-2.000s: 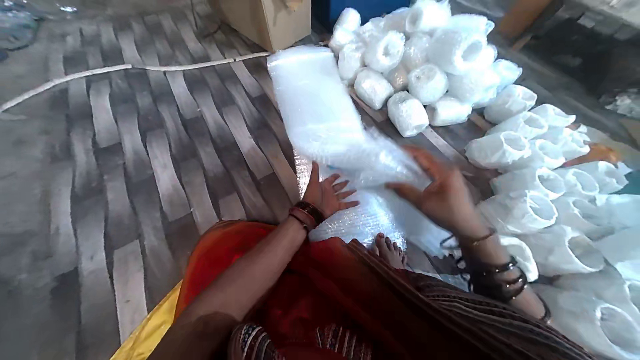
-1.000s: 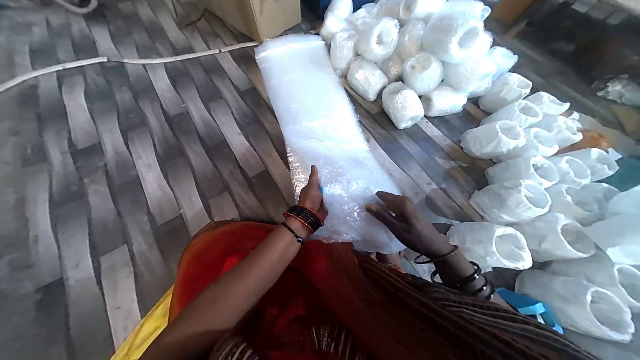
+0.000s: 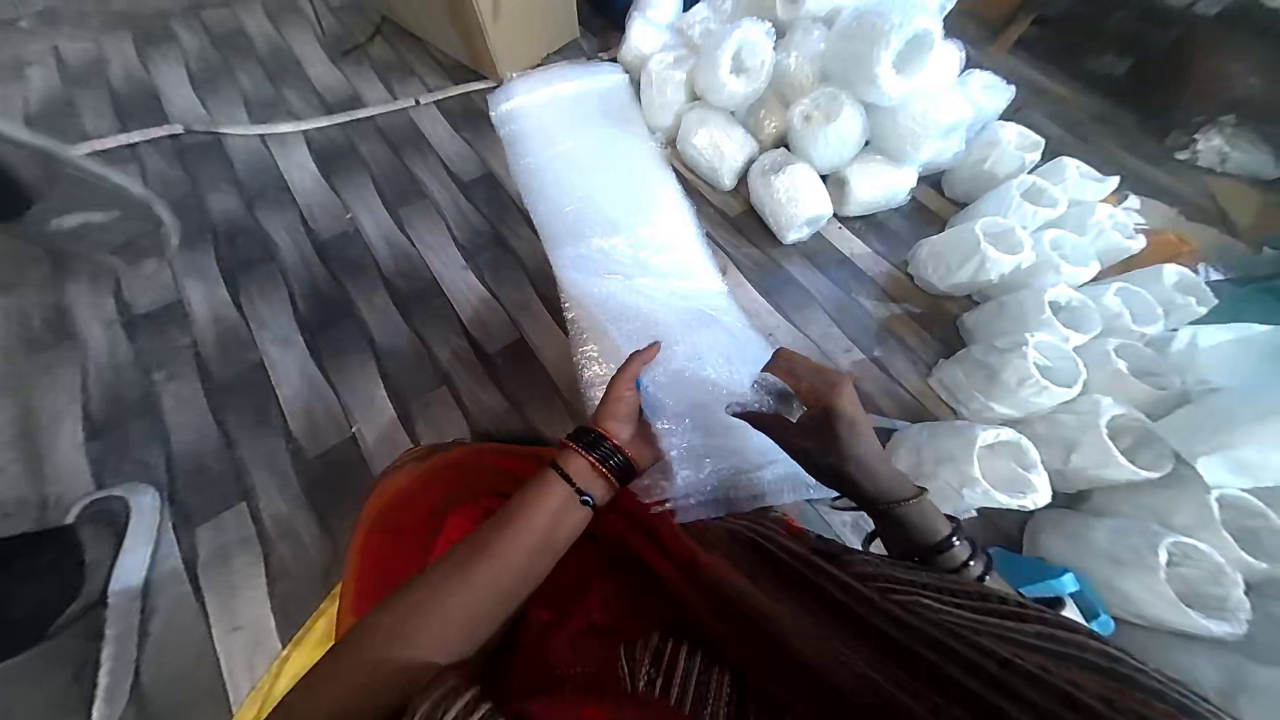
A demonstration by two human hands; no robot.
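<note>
A long stack of clear bubble wrap sheets [image 3: 630, 240] lies on the floor in front of me, its near end by my lap. My left hand [image 3: 628, 410] is at the left side of the near part, thumb raised and the other fingers partly hidden; whether it grips the wrap I cannot tell. My right hand [image 3: 810, 410] pinches the right edge of the wrap between thumb and fingers. Right of the stack stand rows of objects in white wrapping with round open ends [image 3: 1010, 375]. Beyond it is a pile of bubble-wrapped rounded objects [image 3: 790, 195].
A cardboard box [image 3: 480, 30] stands at the far end of the wrap. A pale strip [image 3: 300, 125] runs over the wood-patterned floor at the left. A blue plastic object [image 3: 1050, 585] lies by my right forearm. A curved pale band [image 3: 130, 580] is at lower left.
Two seconds ago a folded or lifted part of the wrap was at my right hand; now the wrap lies flat. My right hand has come down to its right edge.
</note>
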